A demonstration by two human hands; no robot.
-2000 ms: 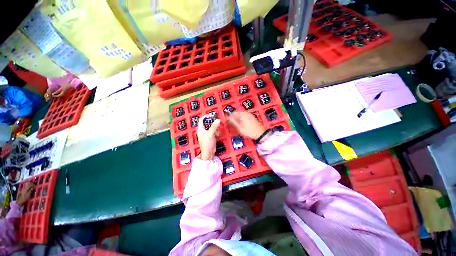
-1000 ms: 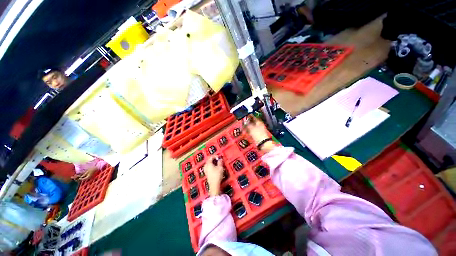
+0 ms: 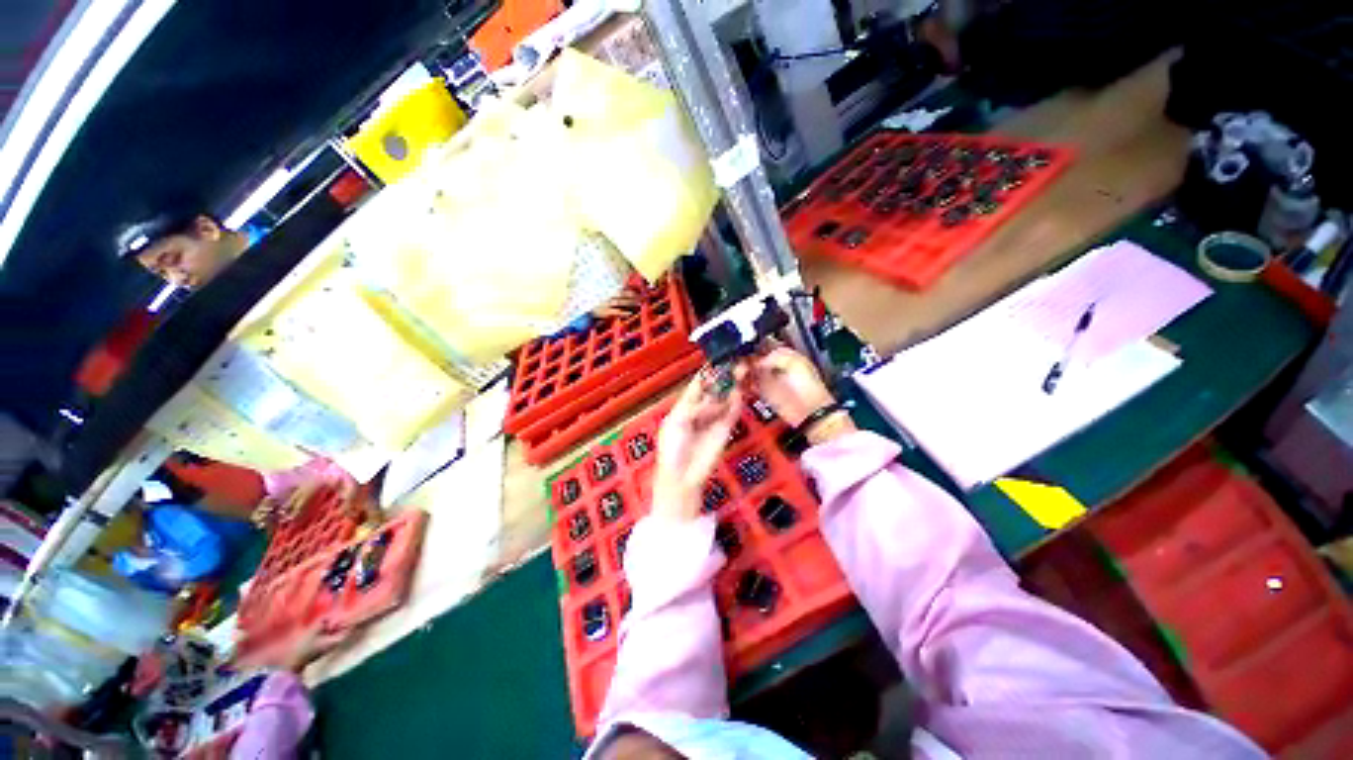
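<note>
The red compartment tray (image 3: 576,671) lies before me with small black electronic units (image 3: 597,619) in its pockets. My left hand (image 3: 695,434) is raised over the tray's upper part, its fingertips closed on a small dark unit (image 3: 723,383) just below the black-and-white post-mounted device (image 3: 738,330). My right hand (image 3: 792,388) is beside it, just below the device, with its fingertips close to the left ones. Whether the right fingers hold something is too small to tell. My forearms hide part of the tray.
The metal post (image 3: 749,193) stands behind the device. Stacked red trays (image 3: 542,432) are behind the work tray. Record sheets (image 3: 991,389) with a pen (image 3: 1068,349) lie right. A filled red tray (image 3: 927,208) is at back right. Another person's hand (image 3: 304,650) is at left by a red tray (image 3: 393,564).
My left hand has moved up from the tray to the device, beside my right hand. At left, a red tray with dark units now shows. Another person's hand now shows at the stacked trays.
</note>
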